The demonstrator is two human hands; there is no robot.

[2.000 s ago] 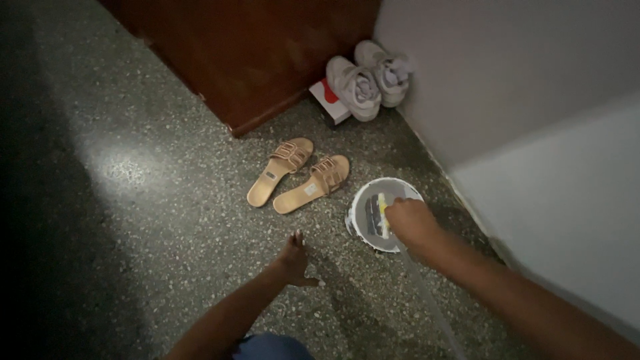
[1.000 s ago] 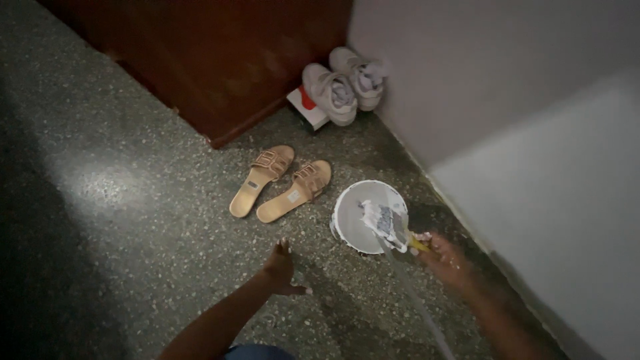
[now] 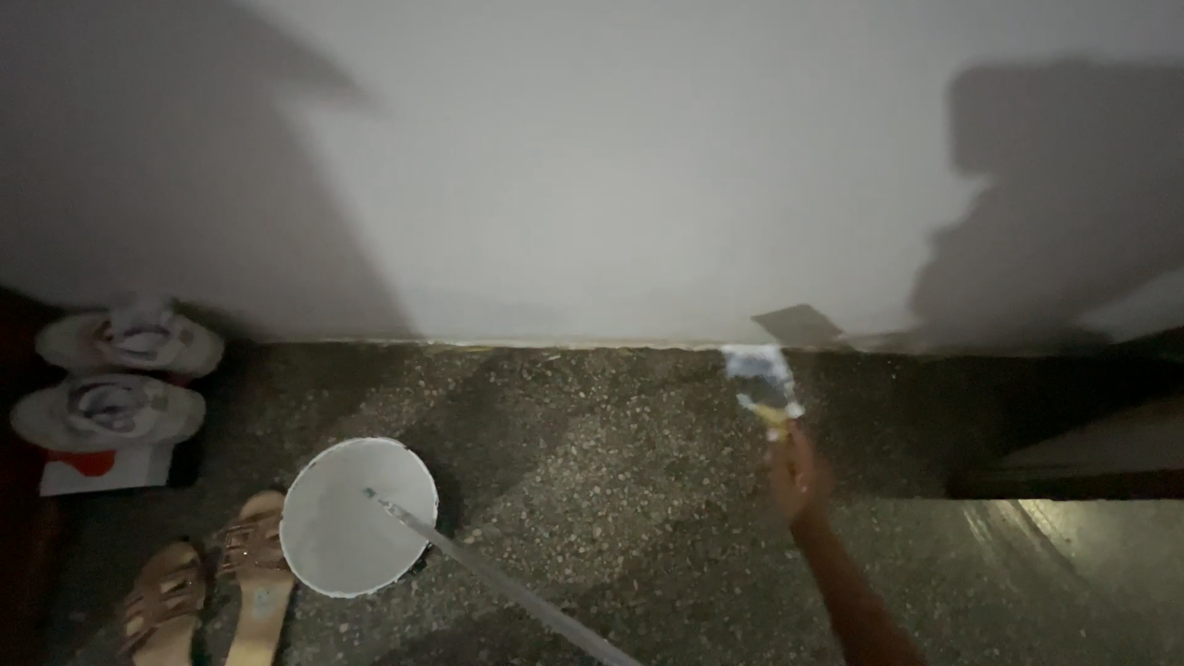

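Low at the foot of the pale wall (image 3: 610, 231), my right hand (image 3: 798, 476) grips a paintbrush (image 3: 760, 375) by its yellowish handle. White paint coats the brush, and its bristle end is close to the wall's bottom edge; blur hides whether they touch. A white bucket (image 3: 314, 527) stands on the speckled floor to the left of my right hand. A long translucent rod or tube (image 3: 527, 601) runs across the view to the bucket's mouth. My left hand is out of view.
Tan slide sandals (image 3: 259, 592) lie left of the bucket. Beyond them, pale sneakers (image 3: 111, 412) rest by a white and red box (image 3: 116, 470) near the wall. A dark-edged object (image 3: 1091, 462) stands at the right. Shadows fall across the wall.
My right hand has carried the brush from the bucket to the foot of the wall. My left hand has gone out of view. The view has swung toward the wall.
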